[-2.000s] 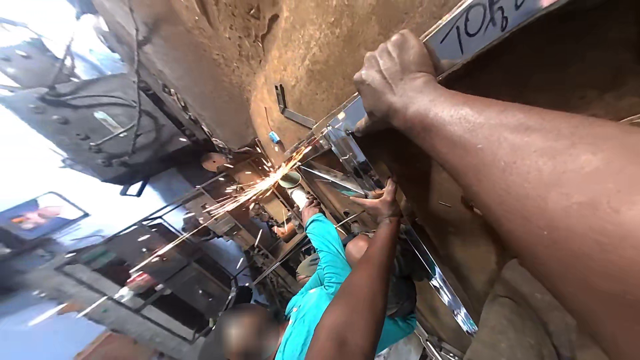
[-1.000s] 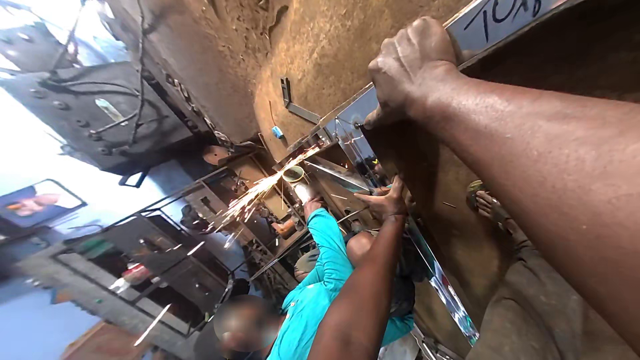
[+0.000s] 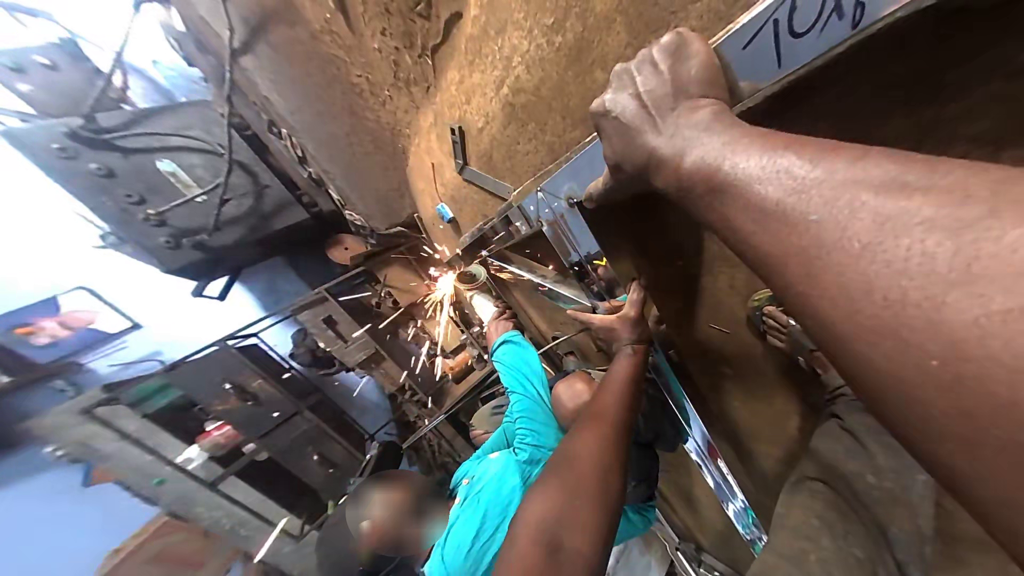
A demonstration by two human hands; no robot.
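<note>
My right hand (image 3: 664, 112) is closed over the edge of a flat metal frame member (image 3: 576, 176) that bears handwriting near its upper end. My left hand (image 3: 624, 324), lower down, grips a polished metal bar (image 3: 704, 448), thumb and fingers spread around it; part of the grip is hidden. A co-worker in turquoise sleeves (image 3: 520, 384) holds an angle grinder (image 3: 480, 300) at the frame's lower-left end, and bright sparks (image 3: 442, 292) fly from its disc. A slimmer shiny bar (image 3: 540, 280) lies slanted between the grinder and my left hand.
An angled metal piece (image 3: 484, 180) and a small blue object (image 3: 445, 213) lie on the brown ground. A large metal box with cables (image 3: 160, 176) stands upper left. Metal racks (image 3: 296, 400) stand lower left. A sandalled foot (image 3: 780, 324) is at right.
The sparks have gone from a long spray toward the lower left to a shorter fan falling mostly downward in the picture. Both my hands keep their grips. The sandalled foot has come into view.
</note>
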